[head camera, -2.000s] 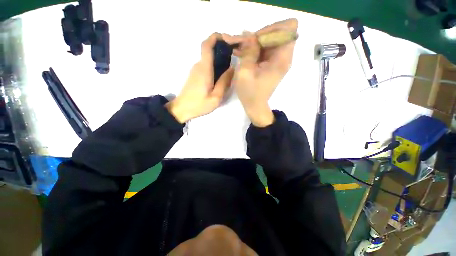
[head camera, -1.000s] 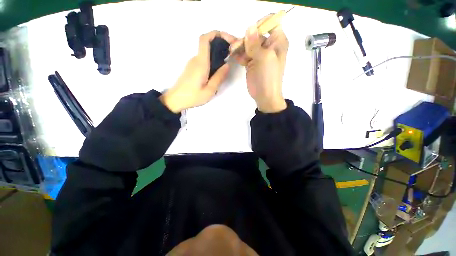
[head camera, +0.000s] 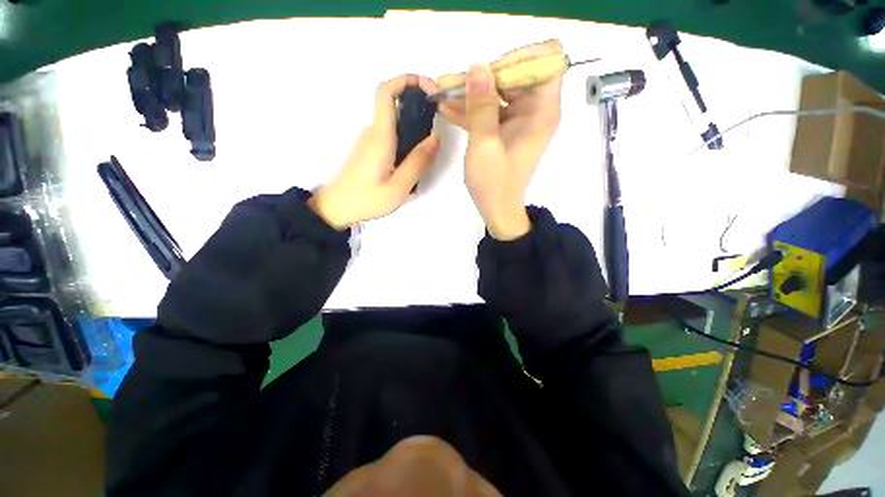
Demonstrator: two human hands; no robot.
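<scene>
My left hand (head camera: 374,170) holds a black plastic casing (head camera: 414,124) upright above the white bench, fingers behind it and thumb on its near side. My right hand (head camera: 505,131) holds a wooden-handled tool (head camera: 530,71). Its grey shaft points left and meets the casing's upper right edge; a thin dark pin sticks out of the handle's other end. The exact contact point is partly hidden by my fingers. A hammer (head camera: 611,165) with a silver head and dark handle lies right of my right hand.
Black housings (head camera: 199,112) stand at the upper left, with a pair of long black strips (head camera: 141,218) below. A blister tray (head camera: 60,281) is at the left edge. A thin black tool (head camera: 687,82), a carton (head camera: 836,131) and a blue and yellow box (head camera: 820,254) are at right.
The wooden handle has swung from slanting up and right to nearly level, and its shaft has moved up along the casing. Both hands have shifted slightly left.
</scene>
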